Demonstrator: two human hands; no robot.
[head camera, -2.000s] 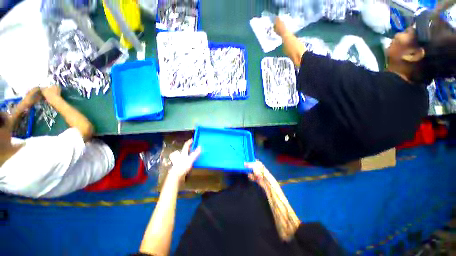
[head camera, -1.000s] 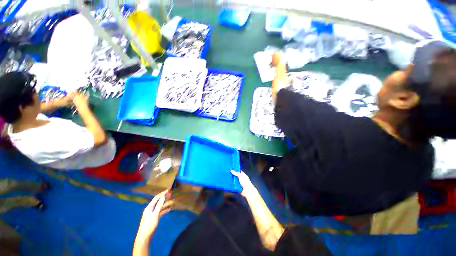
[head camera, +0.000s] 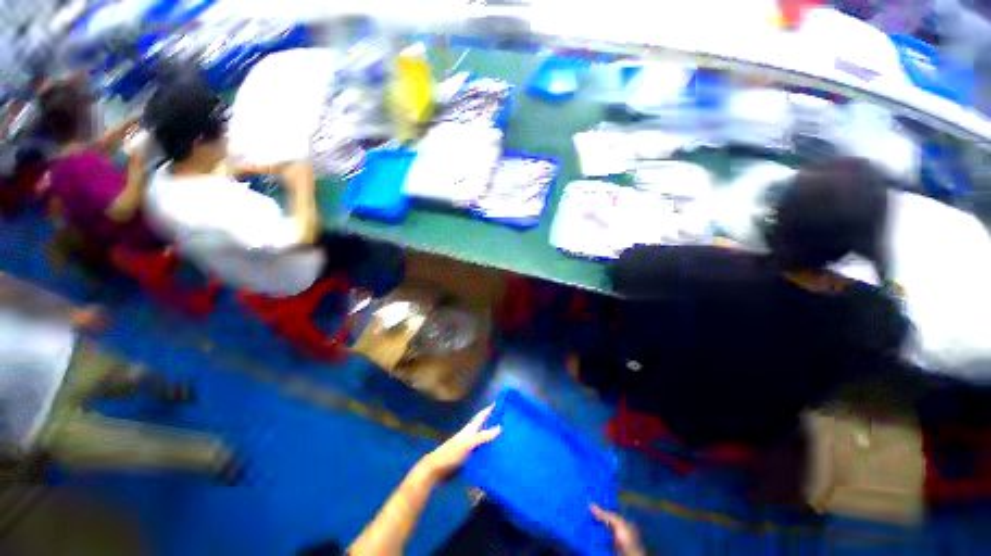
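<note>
A blue tray (head camera: 543, 469) is held tilted in front of my body, away from the bench edge. No parts can be made out in it, though the picture is blurred. My left hand (head camera: 462, 443) grips its upper left side. My right hand (head camera: 619, 530) holds its lower right side, near the picture's bottom edge, and is partly hidden.
The green bench (head camera: 522, 252) lies ahead, with a blue tray (head camera: 380, 185), a white tray (head camera: 456, 163) and another blue tray (head camera: 518, 188) of silvery parts. Seated people are at left and right. A carton (head camera: 867, 462) and red stools (head camera: 299, 315) stand on the floor.
The view has swung and the bench appears farther away. The held tray has moved lower and to the right in the picture and is turned more. My left hand now grips its upper side.
</note>
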